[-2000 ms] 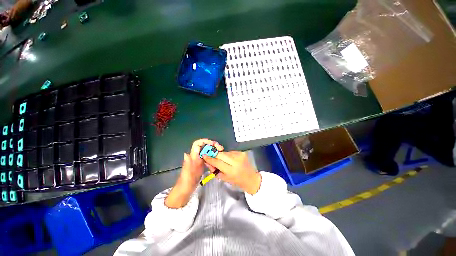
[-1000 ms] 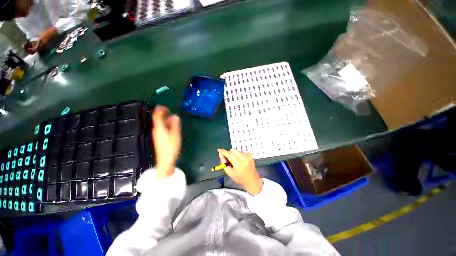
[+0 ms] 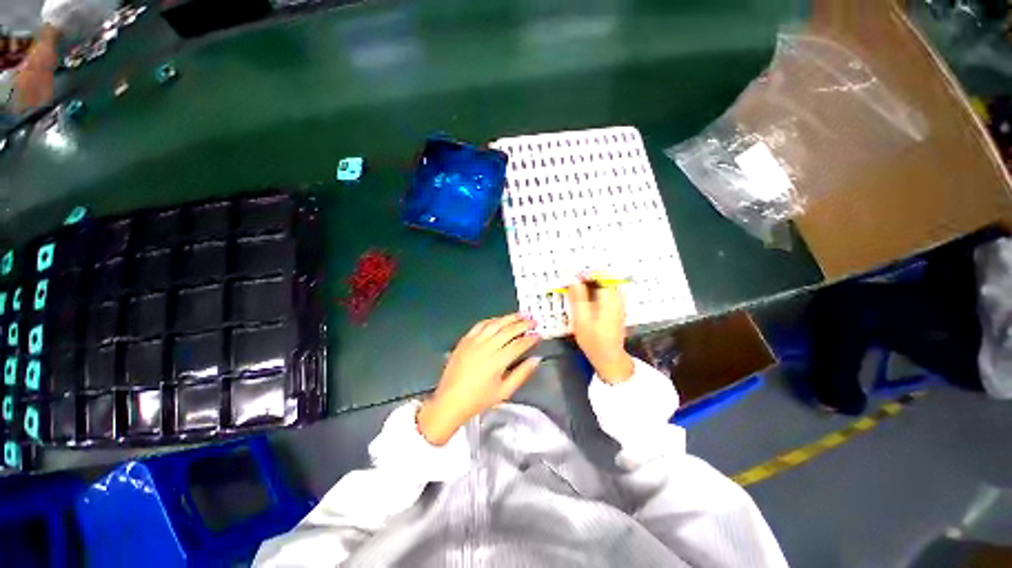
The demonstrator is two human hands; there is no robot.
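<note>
A white parts sheet (image 3: 594,211) with rows of tiny dark marks lies on the green bench in front of me. My right hand (image 3: 597,316) is over its lower part and holds a thin yellow hand tool (image 3: 605,282) with a dark section. My left hand (image 3: 488,361) is at the sheet's lower left corner, fingers extended towards the sheet; whether its fingertips hold a tiny part is too small to tell. A teal housing (image 3: 350,169) lies on the bench left of the blue parts bin (image 3: 456,189).
A black blister tray (image 3: 200,316) is at left, with teal pieces along its left side. Red small parts (image 3: 371,282) lie beside it. A clear plastic bag (image 3: 755,166) and a cardboard sheet (image 3: 888,178) are at right. Another person's hand (image 3: 36,75) shows at upper left.
My left hand has moved from beside the black tray to the sheet's lower edge. My right hand has moved right, onto the sheet, with the yellow tool. The red parts show again.
</note>
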